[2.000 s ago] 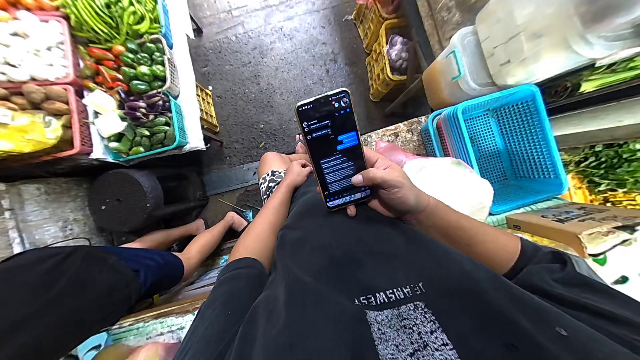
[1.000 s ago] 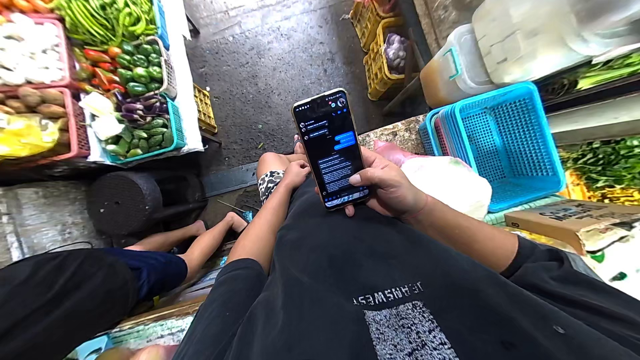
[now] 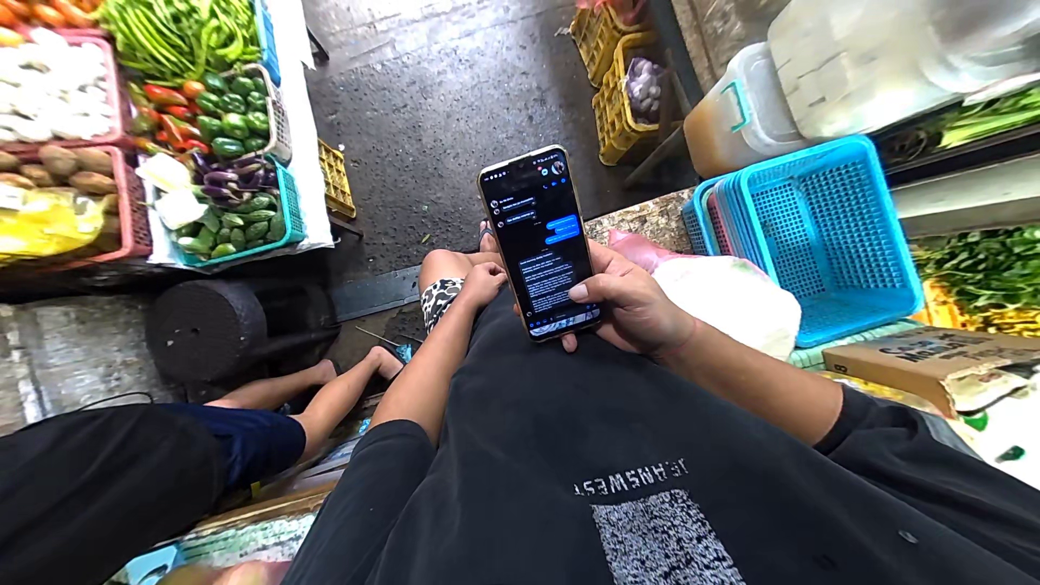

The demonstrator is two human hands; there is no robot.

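Note:
A smartphone [image 3: 539, 244] in a case, its screen lit with dark and blue message bubbles, is held upright over my lap. My right hand [image 3: 630, 305] grips its lower part, with the thumb resting on the screen and a fingertip showing below the bottom edge. To the left of the phone, my left hand [image 3: 485, 283] rests at my thigh beside the patterned shorts [image 3: 439, 302]; its fingers are curled and partly hidden, and whether anything is in them does not show.
Baskets of green peppers [image 3: 236, 123], eggplants [image 3: 231, 180] and potatoes stand at left. A black round stool [image 3: 205, 329] and a seated person's legs [image 3: 337, 398] are nearby. At right are stacked blue baskets [image 3: 825, 244], a white plastic bag [image 3: 727, 302], a cardboard box [image 3: 934, 361] and yellow crates [image 3: 621, 122].

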